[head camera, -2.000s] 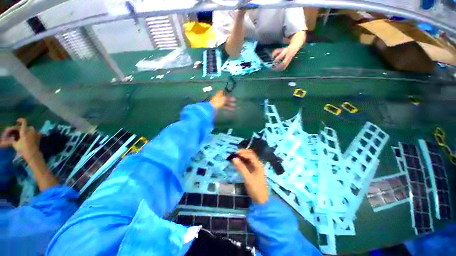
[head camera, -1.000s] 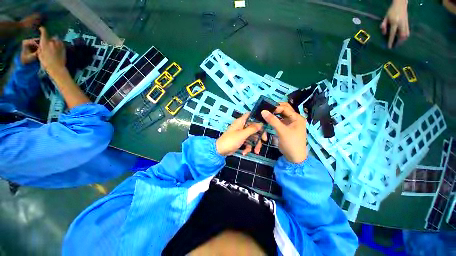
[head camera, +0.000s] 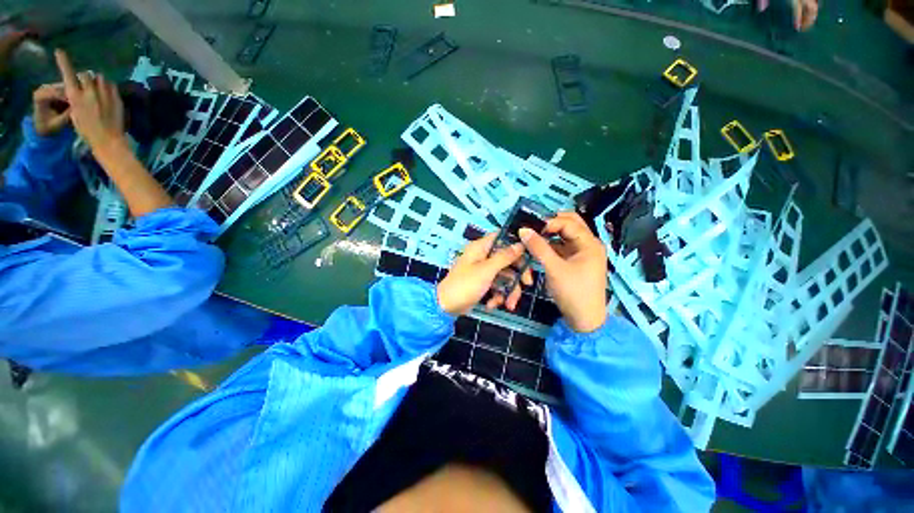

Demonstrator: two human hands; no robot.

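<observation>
A small dark frame (head camera: 520, 222) is held between my two hands, tilted, above the sheets in front of me. My left hand (head camera: 481, 275) grips its lower left part from the side and below. My right hand (head camera: 575, 263) presses its thumb and fingers on a black adhesive piece (head camera: 528, 232) at the frame's upper part. Fingers hide much of the frame. Below the hands lies a sheet of black die-cuts (head camera: 495, 351) on its pale blue liner, partly covered by my arms.
Empty liners (head camera: 732, 291) are heaped to the right, with crumpled black film (head camera: 637, 226) beside them. Yellow-edged frames (head camera: 350, 212) lie left. Dark frames (head camera: 570, 82) lie farther back. More die-cut sheets (head camera: 884, 376) lie far right. Another person's hands (head camera: 95, 110) are at the left.
From two seconds ago, my left hand has come back from the far table and both hands now hold the frame. Over the last second the hands stay together, with small finger movements.
</observation>
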